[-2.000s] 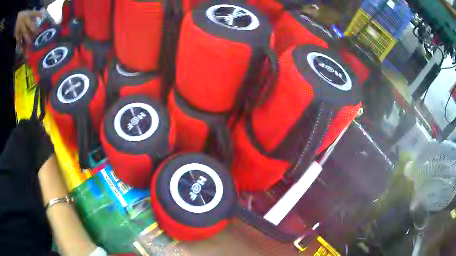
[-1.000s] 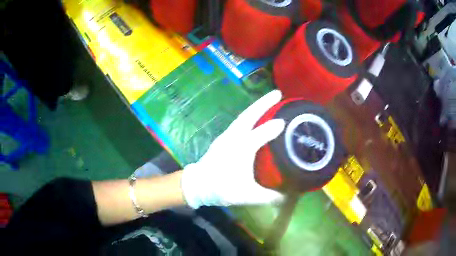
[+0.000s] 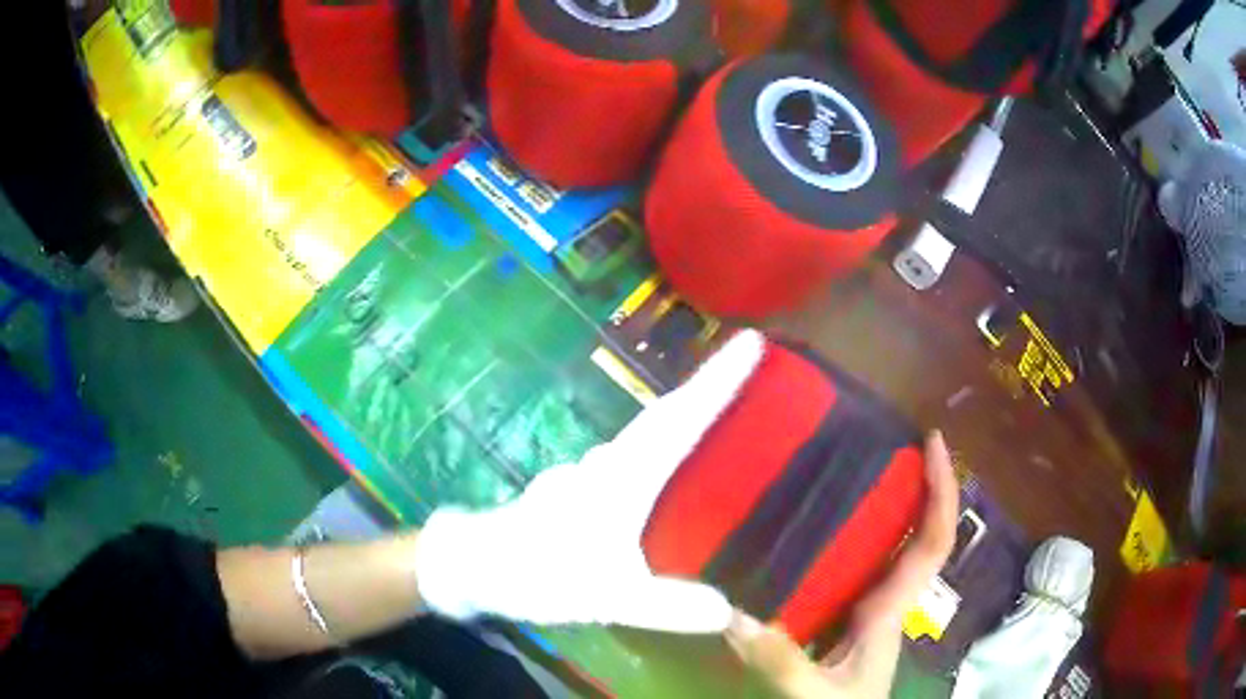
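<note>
A red portable speaker (image 3: 813, 498) with a dark lengthwise band is held between both hands over the table's front part. My left hand (image 3: 601, 512), in a white glove, grips its left side with thumb and fingers spread around it. My bare right hand (image 3: 895, 601) holds its right and lower side, partly cut off by the bottom edge. The speaker lies tilted with the band facing up, and its round black ends are hidden.
Several red speakers stand behind, the nearest (image 3: 752, 225) with its badge up. A white-handled tool (image 3: 943, 219) lies right of them. An off-white tied cloth (image 3: 1032, 628) and another red speaker (image 3: 1161, 635) are at the near right. Printed sheets (image 3: 437, 362) cover the table. A blue stool (image 3: 48, 396) is at left.
The view has turned down from the rows. The speaker in my left hand has rotated from badge showing to band showing. My bare right hand, blurred low in the picture before, now holds it too.
</note>
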